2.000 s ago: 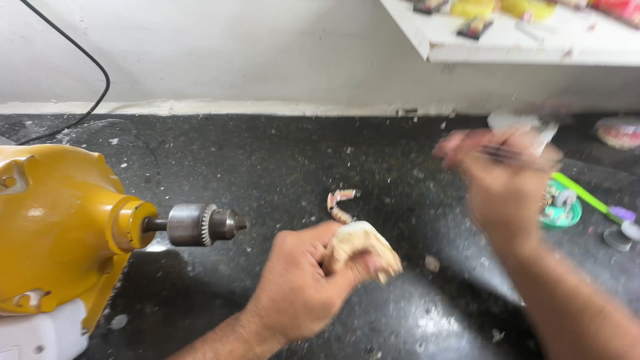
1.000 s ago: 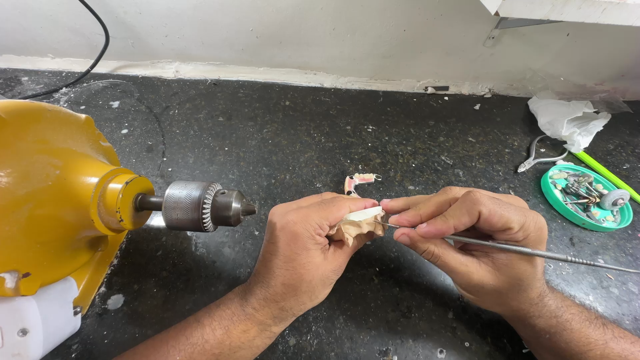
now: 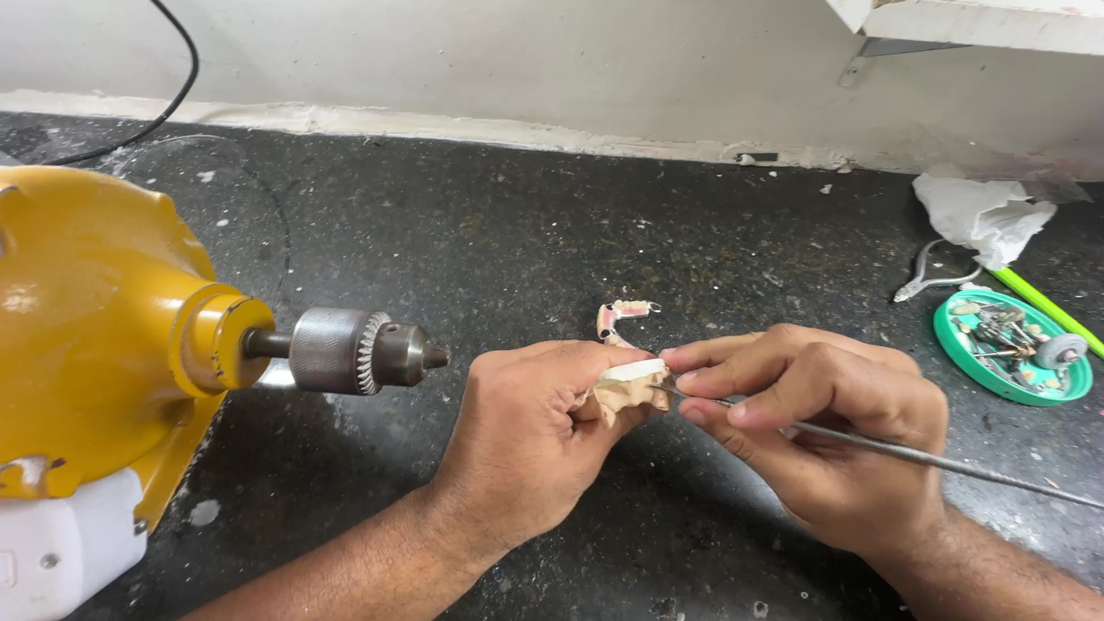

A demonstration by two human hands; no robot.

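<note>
A tan and white plaster dental cast [image 3: 625, 392] is gripped in my left hand [image 3: 535, 431], partly hidden by the fingers. My right hand [image 3: 828, 423] holds a thin metal dental hand instrument [image 3: 914, 453] like a pen. Its tip meets the right side of the cast, and the handle runs out to the right. Just behind the hands, a partial denture [image 3: 611, 321] with pink base, teeth and a metal clasp lies on the dark stone counter [image 3: 448, 233].
At left stands a yellow motor [image 3: 95, 319] with a steel drill chuck [image 3: 362, 352] pointing toward my left hand. Right, a green lid [image 3: 957, 358] holds small burs and bits, near metal pliers [image 3: 918, 280], crumpled white paper [image 3: 983, 216] and a bright green stick [image 3: 1044, 306]. A white shelf [image 3: 992, 21] overhangs.
My right hand has come from the right side over to the cast, and the instrument's tip now meets it. My left hand keeps hold of the cast. The view has shifted.
</note>
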